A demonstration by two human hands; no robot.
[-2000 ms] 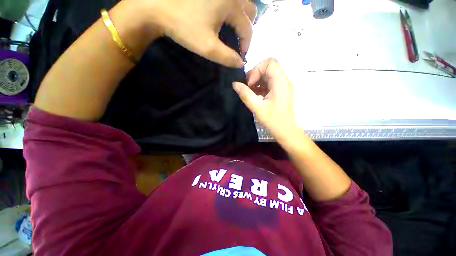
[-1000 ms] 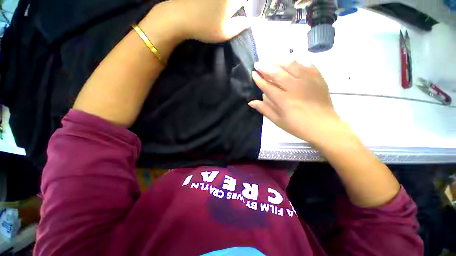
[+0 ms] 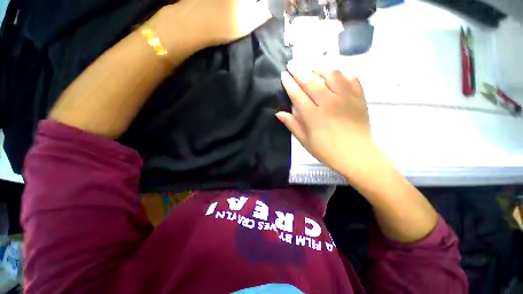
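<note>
The black cloth (image 3: pixel 218 132) lies over the left of the table, with a shinier grey part near its right edge. My left hand (image 3: pixel 232 20) lies on the cloth at the top, beside the machine's needle area (image 3: pixel 312 8); its fingers are overexposed and partly cut off. My right hand (image 3: pixel 330 106) lies palm down at the cloth's right edge, fingertips on the edge and fingers slightly spread. The glare hides whether either hand grips the cloth. A grey-blue knob (image 3: pixel 355 39) hangs right of the needle area, blurred.
A red-handled tool (image 3: pixel 467 63) and small red and silver snips (image 3: pixel 502 99) lie on the white table (image 3: pixel 436 138) at the right. A pale measuring strip (image 3: pixel 447 175) runs along the front edge. A dark object (image 3: pixel 470 11) is at the top right.
Since two seconds ago, both hands have left their pinch on the cloth edge. The cloth edge now lies below the machine head, my left hand flat on it. Over the last second, my right hand shifted slightly left.
</note>
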